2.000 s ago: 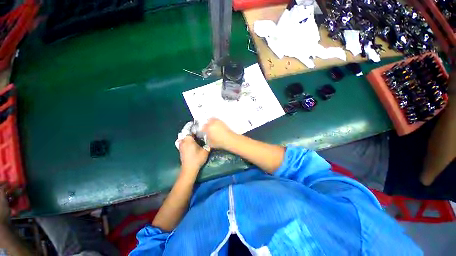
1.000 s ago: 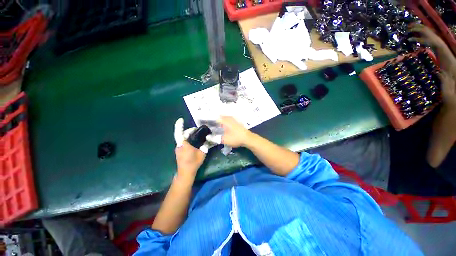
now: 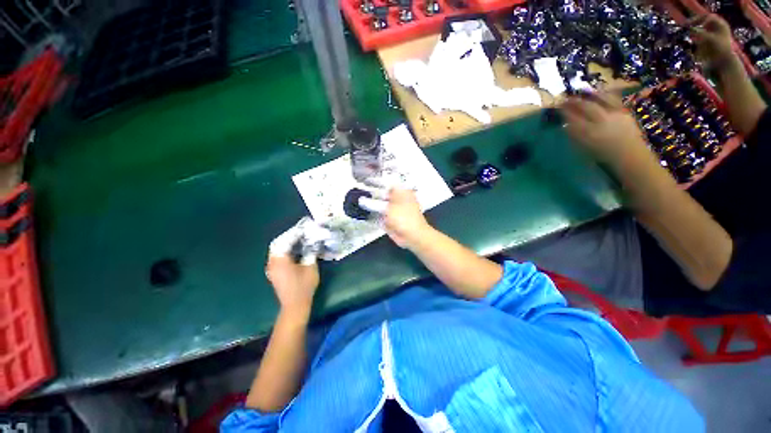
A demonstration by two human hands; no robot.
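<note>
My left hand [image 3: 293,271], with white coverings on its fingers, holds a crumpled white-grey wiping cloth [image 3: 315,240]; the fingertips are blurred. My right hand [image 3: 401,216], also with white on its fingers, holds a glossy black round part [image 3: 358,204] above the white paper sheet [image 3: 429,178]. The hands are apart. A grey squat bottle [image 3: 366,154] stands on the paper at the foot of the metal post [image 3: 325,63]. Another black part [image 3: 165,271] lies alone on the green bench at left.
Loose black parts [image 3: 488,175] lie right of the paper. White rags [image 3: 455,76] and a heap of shiny parts [image 3: 583,38] are on the brown board. A co-worker's arm [image 3: 630,156] reaches in by the orange-red bin [image 3: 723,161]. Red tray [image 3: 25,313] at left, black tray [image 3: 152,46] behind.
The black part has passed from my left hand to my right, and the hands have moved apart. The cloth is now at my left hand. The co-worker's arms have reached in over the bench.
</note>
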